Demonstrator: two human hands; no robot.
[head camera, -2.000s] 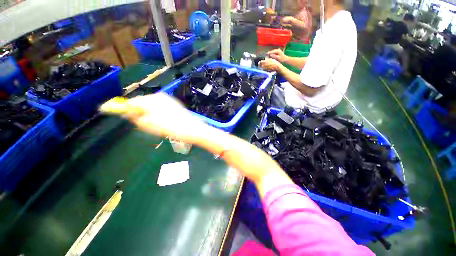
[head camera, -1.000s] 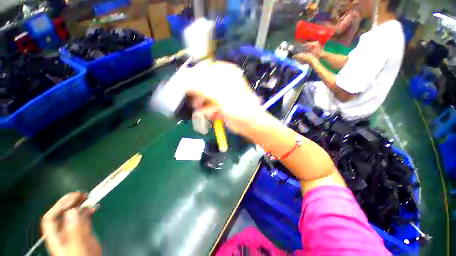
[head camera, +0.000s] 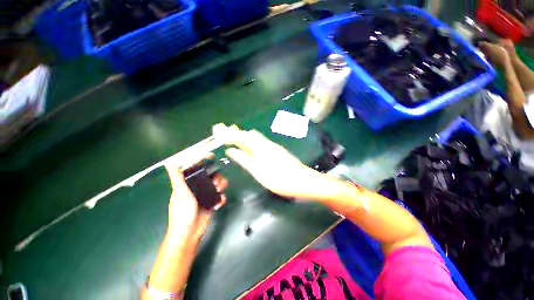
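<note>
My left hand (head camera: 186, 202) holds a black power adapter (head camera: 203, 186) above the green bench, its broad face showing. My right hand (head camera: 263, 161) is beside it, blurred, palm down with the fingers reaching left. A small pale thing (head camera: 220, 130) shows at its fingertips; blur hides what it is. A white square pad (head camera: 290, 124) lies flat on the bench beyond the right hand. A whitish bottle (head camera: 327, 88) with a metallic cap stands behind the pad. A black item (head camera: 331, 153), likely another adapter, lies beyond my right forearm.
A blue basket (head camera: 375, 105) heaped with black adapters stands at the back right; another heaped basket (head camera: 146, 44) is far left. Black adapters (head camera: 468, 193) fill a basket beside me at right. Torn pale tape (head camera: 117, 186) crosses the bench. White papers (head camera: 26, 96) lie left. A person's arms (head camera: 510, 73) show at right.
The view has turned down and left. My left hand now holds an adapter. My right hand has come down beside it from the raised position near the bottle. The yellow stick no longer shows clearly.
</note>
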